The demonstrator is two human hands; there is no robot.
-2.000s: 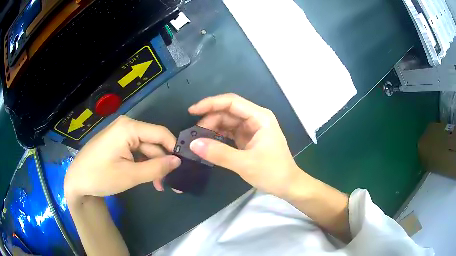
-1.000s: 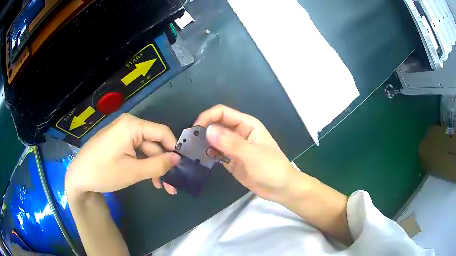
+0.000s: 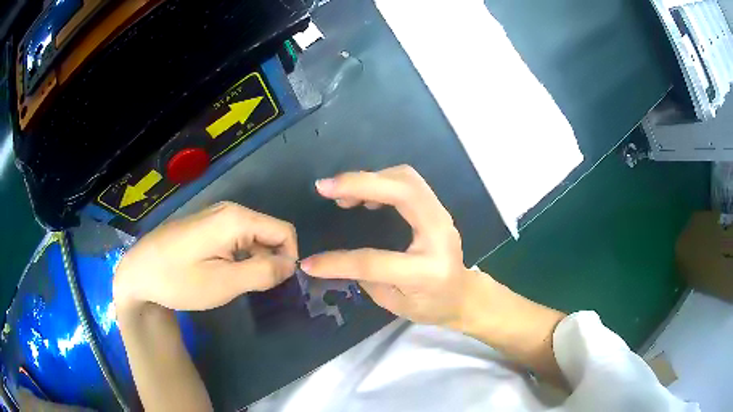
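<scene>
The dark grey-purple sheet piece (image 3: 323, 299) with notched edges is low between my hands, over the mat; its darker left part blends into the mat. My left hand (image 3: 213, 259) pinches its upper corner between thumb and finger. My right hand (image 3: 402, 253) has its thumb tip at that same corner, with its index finger raised and spread away. Part of the piece's right side is hidden behind my right hand.
The press base has a start panel with a red button (image 3: 188, 165) at upper left. The orange fixture (image 3: 80, 40) is beyond it. A white strip (image 3: 490, 113) lies on the mat. A shiny blue object (image 3: 56, 322) is at lower left. White machinery (image 3: 691, 121) is at right.
The piece has tilted and turned lower between my hands. My right index finger has opened away from it, and my right thumb has moved to the corner at my left fingertips.
</scene>
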